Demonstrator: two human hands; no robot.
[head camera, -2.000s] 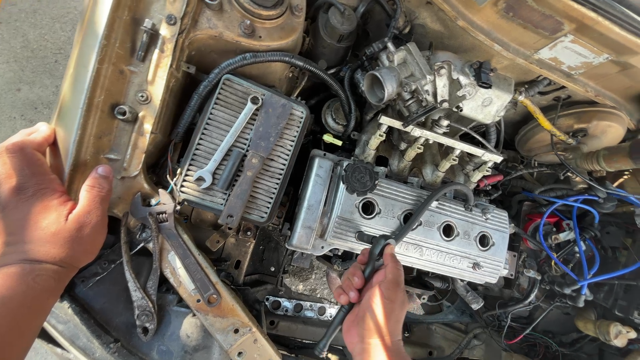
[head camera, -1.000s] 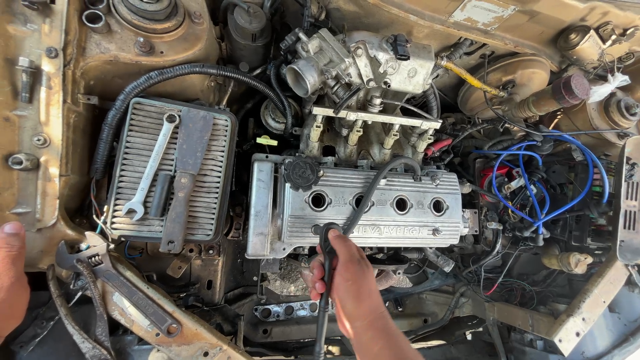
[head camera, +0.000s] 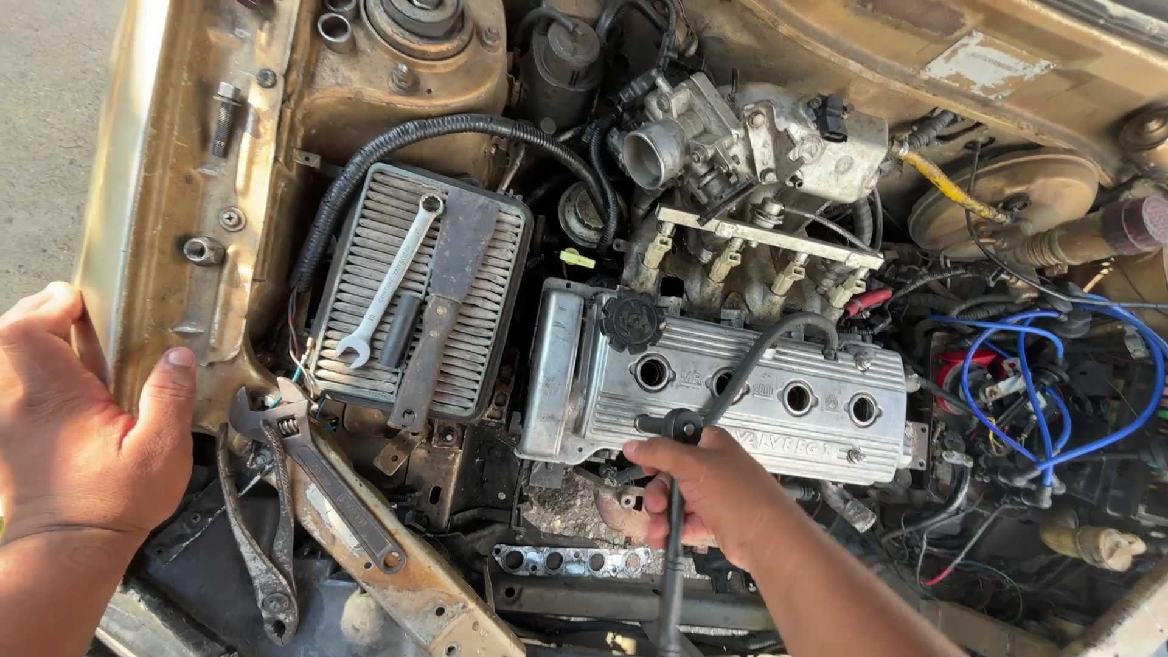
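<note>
My right hand (head camera: 712, 493) is closed around a dark ratchet wrench (head camera: 673, 547) near its head, over the front edge of the silver valve cover (head camera: 821, 452). The ratchet's handle points down, toward the bottom of the view. My left hand (head camera: 100, 411) rests on the fender edge at the left, thumb and fingers apart, with no tool in it. Beside it, on the body panel, lie an adjustable wrench (head camera: 342, 493) and pliers (head camera: 274, 566). A combination wrench (head camera: 392, 283), a dark cylindrical socket (head camera: 400, 330) and a scraper (head camera: 443, 315) lie on the pleated air filter (head camera: 365, 242).
A black corrugated hose (head camera: 365, 151) arches above the filter. Behind the valve cover are a fuel rail (head camera: 771, 237) and a throttle body (head camera: 657, 155). Blue ignition wires (head camera: 1027, 392) loop at the right. A bolt (head camera: 224, 119) and a socket (head camera: 203, 251) sit on the left fender.
The view has shifted right and back left. My right hand still holds the ratchet, whose head now lies lower on the valve cover than two seconds ago.
</note>
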